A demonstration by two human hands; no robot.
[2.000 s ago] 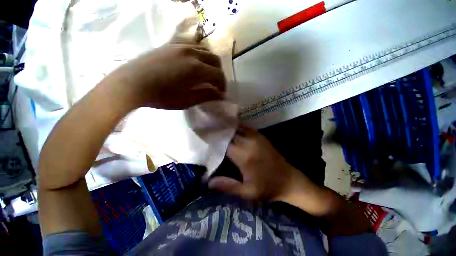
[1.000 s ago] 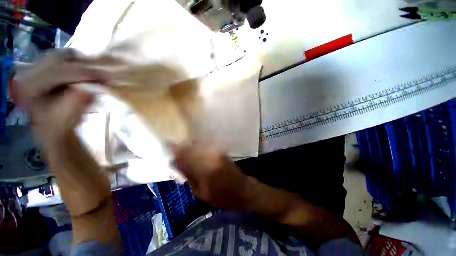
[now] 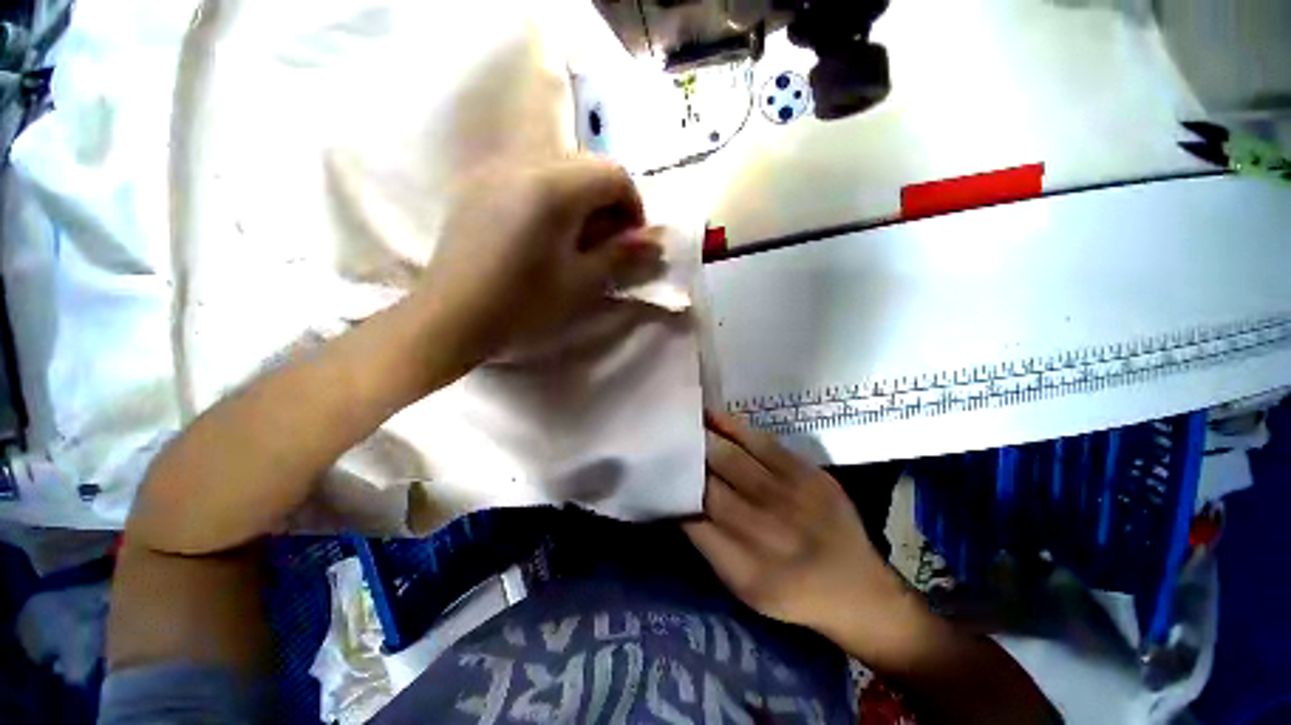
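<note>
A large white garment piece [image 3: 283, 156] covers the left of the table, its right edge running down to the table's front. My left hand [image 3: 545, 255] lies on the cloth near this edge and pinches a small fold or flap between thumb and fingers. My right hand [image 3: 779, 531] is at the lower right corner of the cloth, its fingertips at the edge and partly hidden. The sewing machine head [image 3: 694, 29] is above, with the presser foot area beyond my left hand. The needle is too unclear to tell.
A red tape marker [image 3: 973, 191] lies right of the machine head. A printed ruler [image 3: 991, 380] runs along the table's front. Green snips [image 3: 1257, 153] lie far right. Blue crates [image 3: 1062, 496] stand below the table, with white scraps [image 3: 347, 652] at lower left.
The lifted, blurred cloth now lies spread over the left of the table. My left hand has moved right to its edge, and my right hand has moved right to its lower corner.
</note>
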